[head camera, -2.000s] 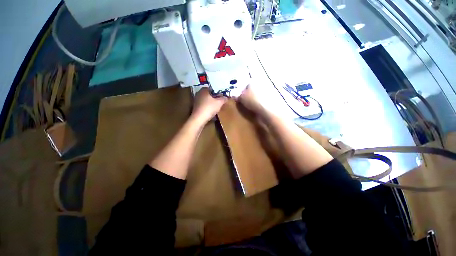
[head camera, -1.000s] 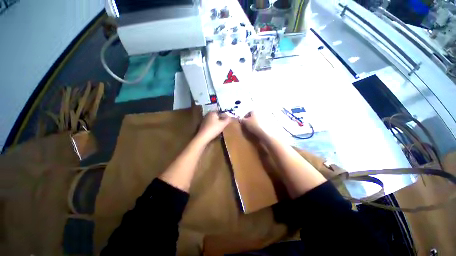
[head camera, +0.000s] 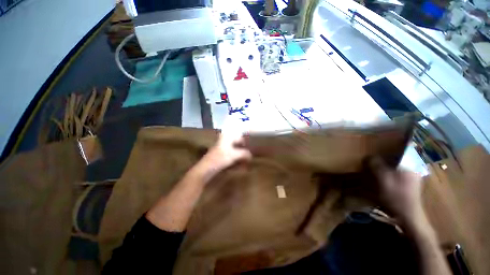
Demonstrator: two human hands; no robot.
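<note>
The brown bag body [head camera: 258, 209] lies across the front of the table, its upper edge in front of the white sewing machine head [head camera: 239, 75] with a red logo. My left hand [head camera: 230, 152] is at the upper edge below the needle area, fingers closed on the fabric. My right hand [head camera: 395, 185] is blurred at the right, gripping the raised right part of the bag. A small pale patch [head camera: 281, 192] shows on the bag. The needle tip and the fingertips of my right hand are not clear.
Bunched brown straps [head camera: 80, 115] and brown bags lie at the left. A teal cloth [head camera: 156, 80] lies behind, beside a white hose and a screen box [head camera: 174, 35]. Blue-and-red snips [head camera: 304, 115] lie right of the machine head. More brown bags [head camera: 467, 198] are at the far right.
My right hand has moved from the needle area out to the right, spreading the bag's edge. My left hand is slightly lower. The folded orange-brown strip no longer shows between my arms.
</note>
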